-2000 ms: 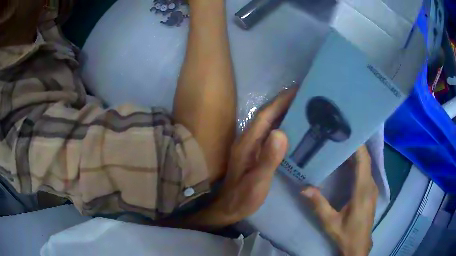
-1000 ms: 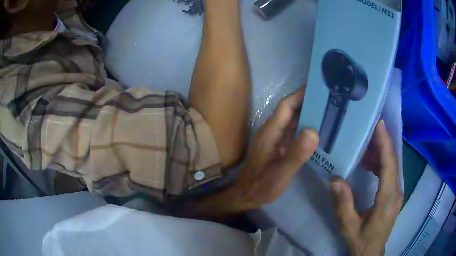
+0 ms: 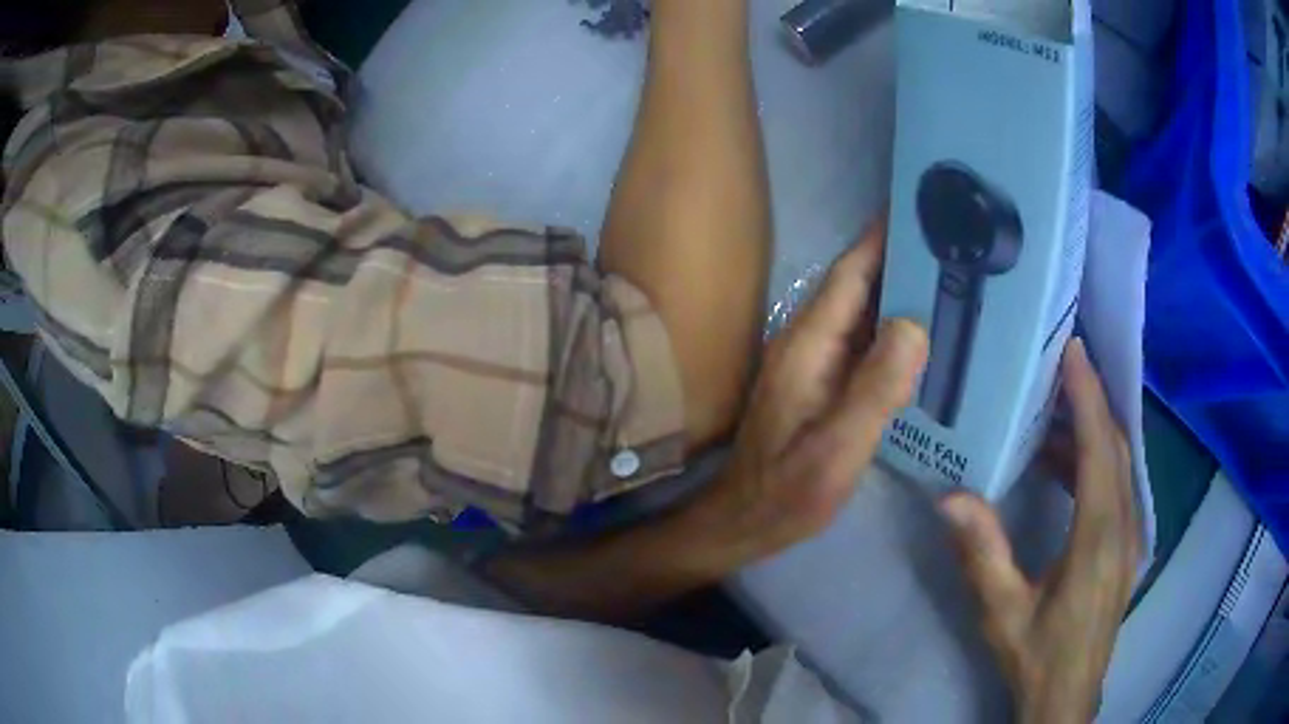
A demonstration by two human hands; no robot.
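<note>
A light blue retail box (image 3: 968,241) with a dark fan picture and "MINI FAN" print stands nearly upright at right of centre. Its top end shows pale flaps at the frame's upper edge. My left hand (image 3: 834,410) holds the box's left side, thumb on the printed front near the lower corner, other fingers partly hidden behind it. My right hand (image 3: 1053,552) grips the lower right side, thumb at the bottom edge and fingers along the side panel. Whether anything is inside the box cannot be seen.
A co-worker's plaid sleeve (image 3: 410,354) and bare forearm (image 3: 693,212) cross from the left. White foam (image 3: 495,120) covers the bench. A dark tube (image 3: 834,26) and small dark parts (image 3: 612,17) lie at the far side. A blue bin (image 3: 1209,269) and flat cartons (image 3: 1209,658) are at right.
The box has turned from tilted to nearly upright, its side panel now showing, with both hands keeping hold. The flaps at its top have come into view. The co-worker's arm appears further right.
</note>
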